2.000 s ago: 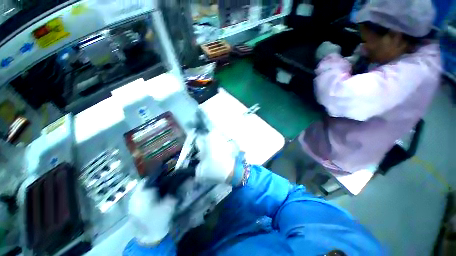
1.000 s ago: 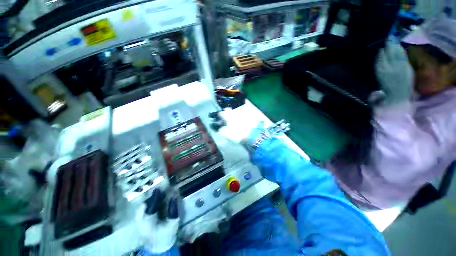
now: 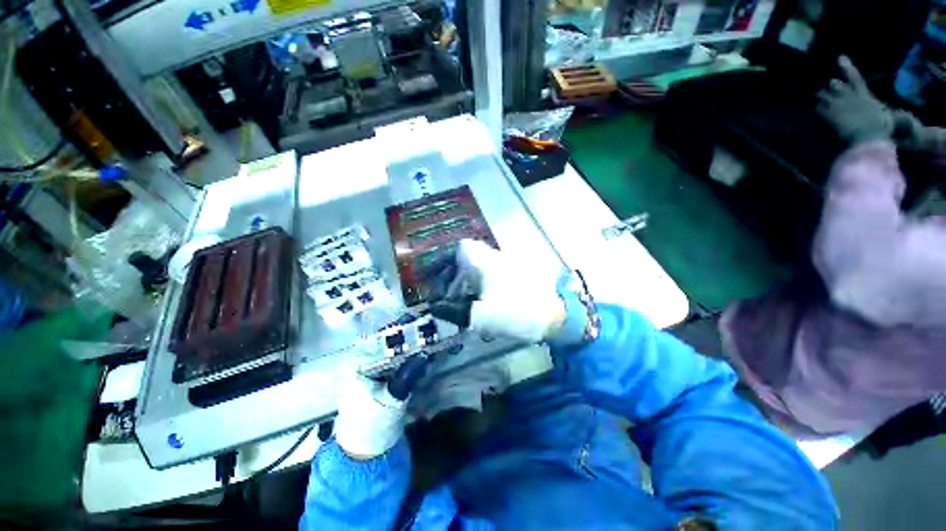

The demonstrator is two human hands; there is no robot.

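My left hand, in a white glove with black fingertips, holds a small group of silver-white housings with black squares, low in front of the machine bed. My right hand, gloved alike, is over the lower right part of the reddish-brown right fixture. Its dark fingertips are bent down there and hide what they touch. Slots with greenish strips show in the upper part of that fixture. Loose housings lie in rows on the plate between the fixtures. The left fixture shows long dark slots with no white parts.
The machine head area is at the back. A small black box with plastic bags stands right of the bed. A small silver piece lies on the white table. A person in pink is at right beside a black tray.
The view has shifted, so the bed sits lower left. My right hand has come from the white table at right to the right fixture. My left hand now shows housings in it.
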